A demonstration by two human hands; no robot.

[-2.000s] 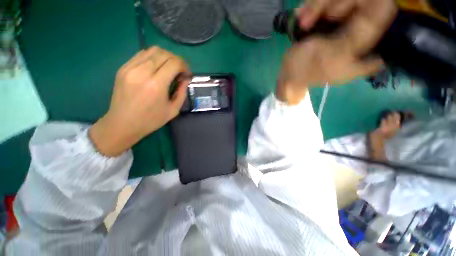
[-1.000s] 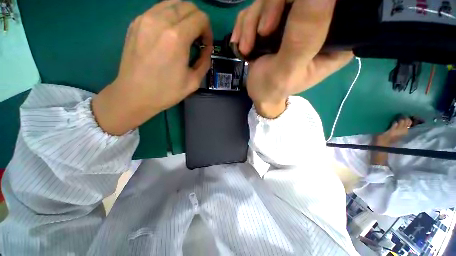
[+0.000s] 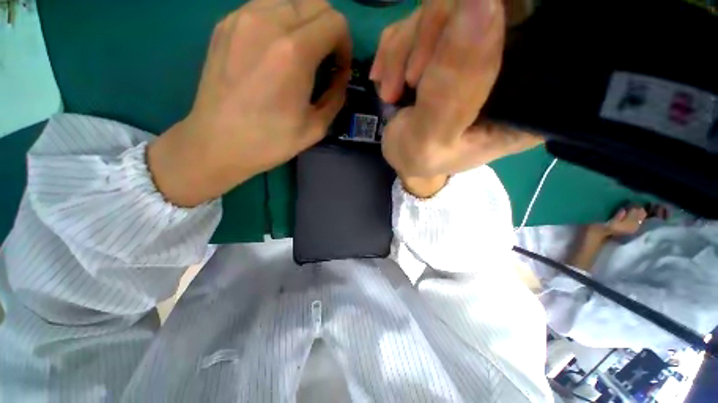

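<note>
The black housing lies on the green mat close to my lap, its plain part nearest me. In its far recess shows an inner module with a white QR label and some blue. My left hand is at the recess's left side, fingers bent together; what its fingertips touch or hold is hidden. My right hand is at the recess's right side and holds the electric screwdriver, whose thick black barrel fills the upper right. The driver's tip is hidden by my fingers.
A dark round dish is cut off by the top edge. A pale sheet lies at the far left. A white cable runs at the right, near the black driver cord. A neighbouring worker's hand and white sleeve are at the right.
The screwdriver and my right hand have come down from the upper right to the housing's recess. The driver's barrel has since tilted. My left hand has shifted up and right.
</note>
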